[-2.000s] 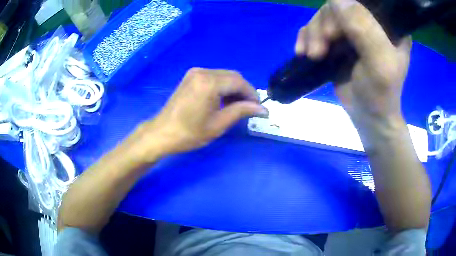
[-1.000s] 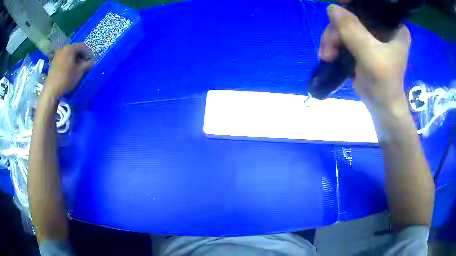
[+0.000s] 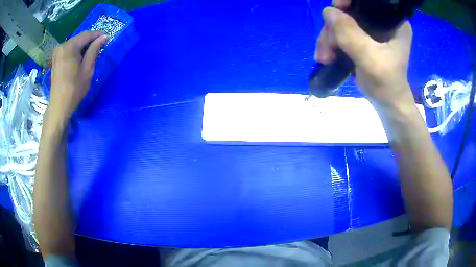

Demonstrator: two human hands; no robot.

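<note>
A white power strip lies flat and overexposed on the blue bench surface, its right part behind my right forearm. My right hand is shut on the black electric screwdriver, its tip end over the strip's far edge near the middle. My left hand is at the blue screw bin, thumb and forefinger close together at the silvery screws. Whether a screw is between these fingertips is too small to tell.
Coiled white cords in clear plastic lie along the left edge. A white plug with cord and film is at the right. A thin black cable hangs at the right. A pale post stands by the bin. Clear tape shows near the strip.
My left hand has gone from the strip's left end to the screw bin, its fingertips now over the screws. The screwdriver has moved from the strip's left end to its middle.
</note>
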